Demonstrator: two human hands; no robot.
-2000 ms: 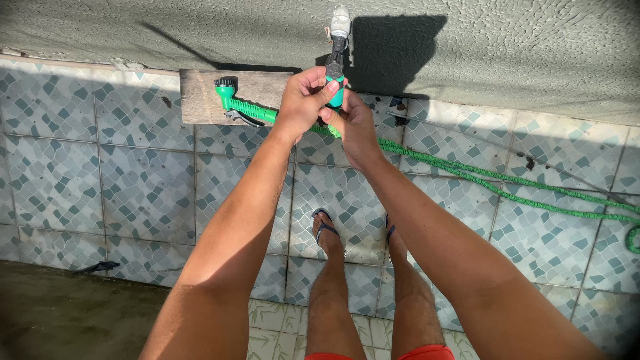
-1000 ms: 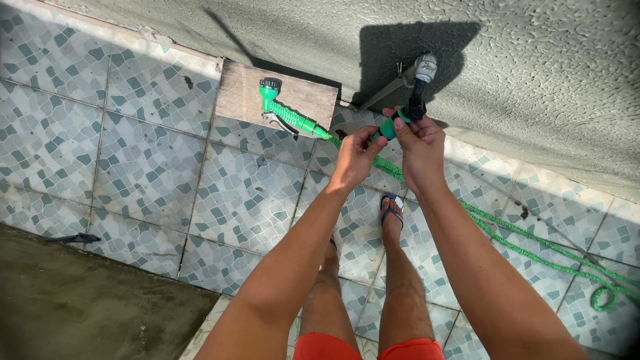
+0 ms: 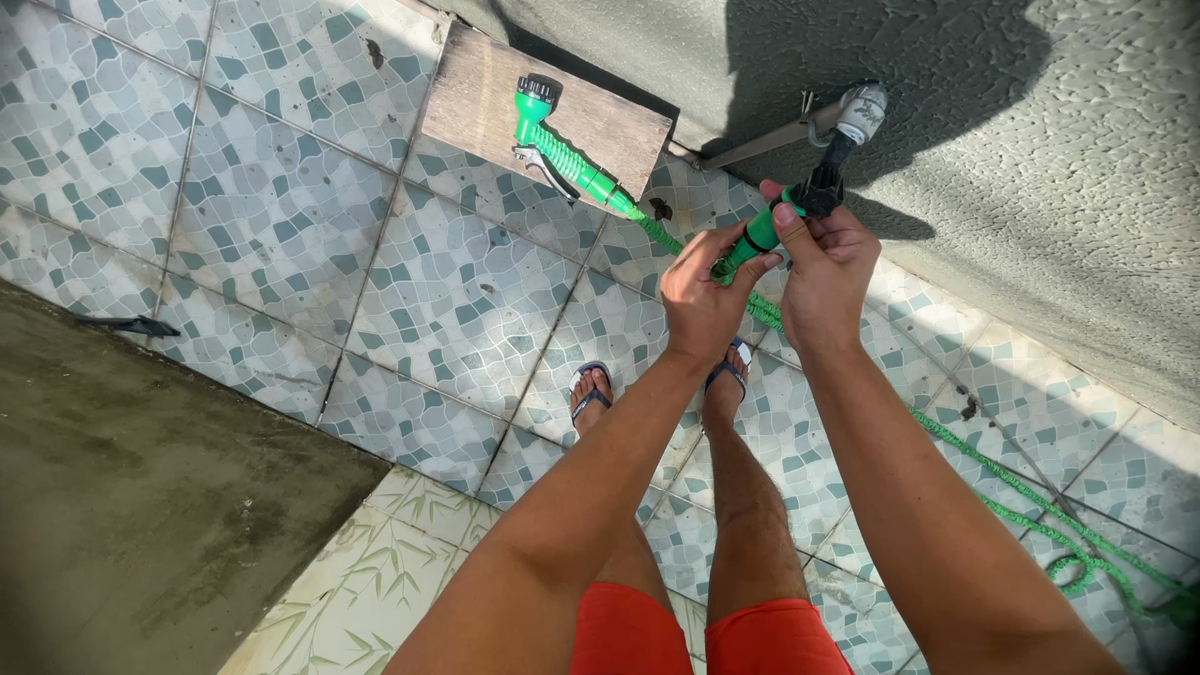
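Note:
My left hand (image 3: 708,291) grips the lower end of a green hose connector (image 3: 757,228). Higher up, my right hand (image 3: 830,262) has its thumb and fingers on the same connector, where it meets the black outlet of a tap (image 3: 827,178). The tap comes from a pale elbow fitting (image 3: 862,111) at the wall. Below the hands runs a crinkled green expandable hose (image 3: 994,466). A green spray nozzle (image 3: 562,157) with a black head and a grey lever lies on a wooden board (image 3: 478,80), attached to the hose. Whether the connector is fully seated cannot be seen.
A rough grey wall (image 3: 1059,216) rises beyond the tap, with a pipe (image 3: 764,147) along its foot. Patterned tiles (image 3: 459,291) cover the floor under my sandalled feet. At lower left is a dark, wet-looking concrete surface (image 3: 159,487), with a dark strip (image 3: 127,325) at its edge.
The view has turned and come nearer to the tap. My left hand now grips the connector's lower end, while my right hand stays by the tap outlet.

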